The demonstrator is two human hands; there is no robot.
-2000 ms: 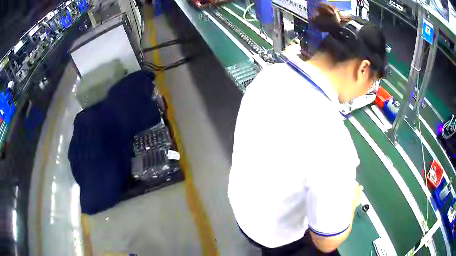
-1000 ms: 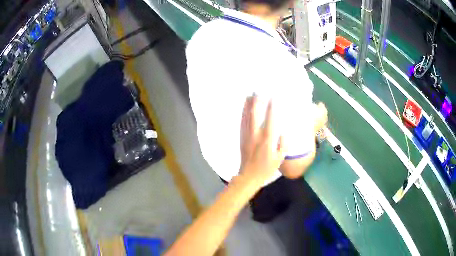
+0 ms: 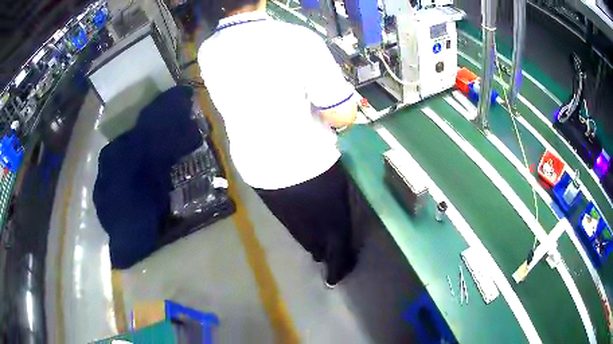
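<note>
Neither of my hands is in the picture. On the green bench nearest in front of me lies a pale fixture plate [image 3: 480,275] on a white sheet. Thin silver tweezers [image 3: 463,284] and a short thin rod [image 3: 451,285] lie beside it. A small dark bottle [image 3: 441,210] stands farther along the bench. Next to it is a block of stacked fixtures [image 3: 404,181] near the bench edge.
A person in a white shirt [image 3: 275,101] stands at the bench's left side. Beyond are a blue and white bench machine [image 3: 437,57], red bin [image 3: 552,167], blue bin [image 3: 568,191] and white angled bracket [image 3: 543,248]. A blue stool [image 3: 191,316] and trays [image 3: 196,181] are at left.
The person has moved away to the upper left, uncovering the stacked fixtures and machine. The hand that reached to the person's back one second ago is out of the picture.
</note>
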